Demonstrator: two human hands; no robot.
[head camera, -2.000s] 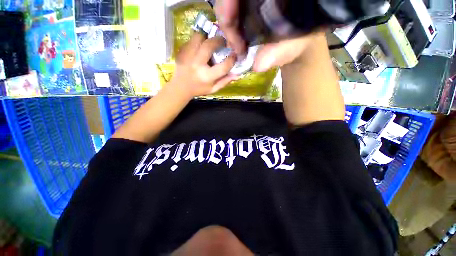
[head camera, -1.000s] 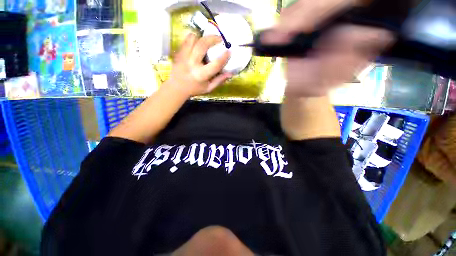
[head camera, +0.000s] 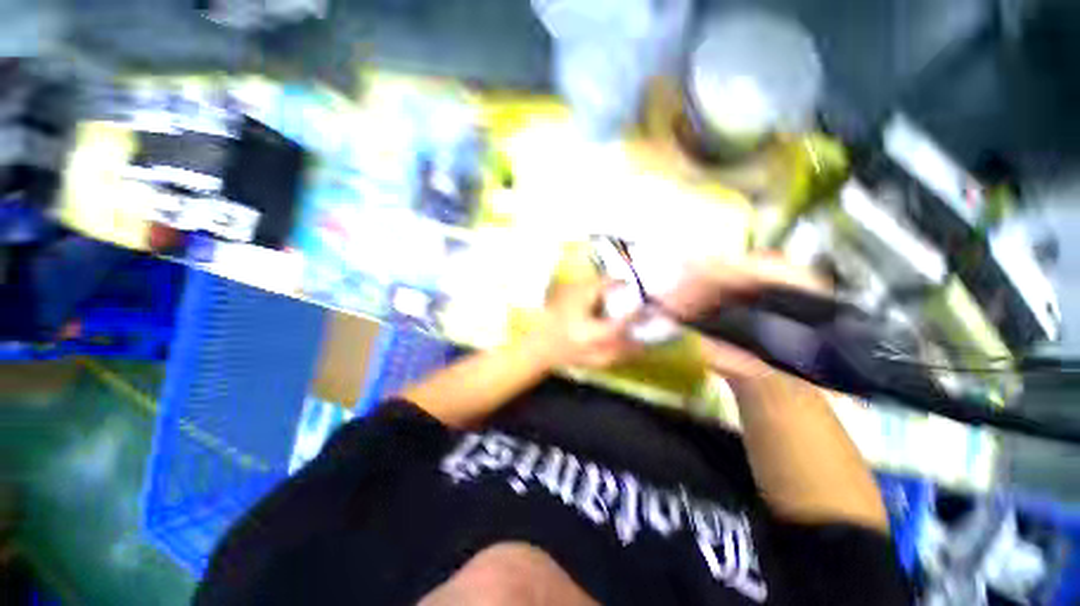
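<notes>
The view is blurred. My left hand (head camera: 583, 329) holds a white round part (head camera: 654, 327) over the yellow work tray (head camera: 645, 376). Thin dark and coloured wires (head camera: 623, 263) rise from the part. My right hand (head camera: 752, 288) is closed around a black electric screwdriver (head camera: 799, 343), whose front end is at the white part. Its cable runs off to the right. The bit tip and any screw are too blurred to make out.
A round tub (head camera: 754, 85) and a bluish plastic bag (head camera: 604, 53) are beyond the tray. Parts boxes (head camera: 936, 278) stand at right. Black and white parts (head camera: 190, 178) lie at left. A blue crate (head camera: 255, 403) is below the bench; another crate at lower right holds parts (head camera: 977, 545).
The view has swung left and shows more of the bench's far side. The screwdriver, held off to the right one second ago, is now at the white part.
</notes>
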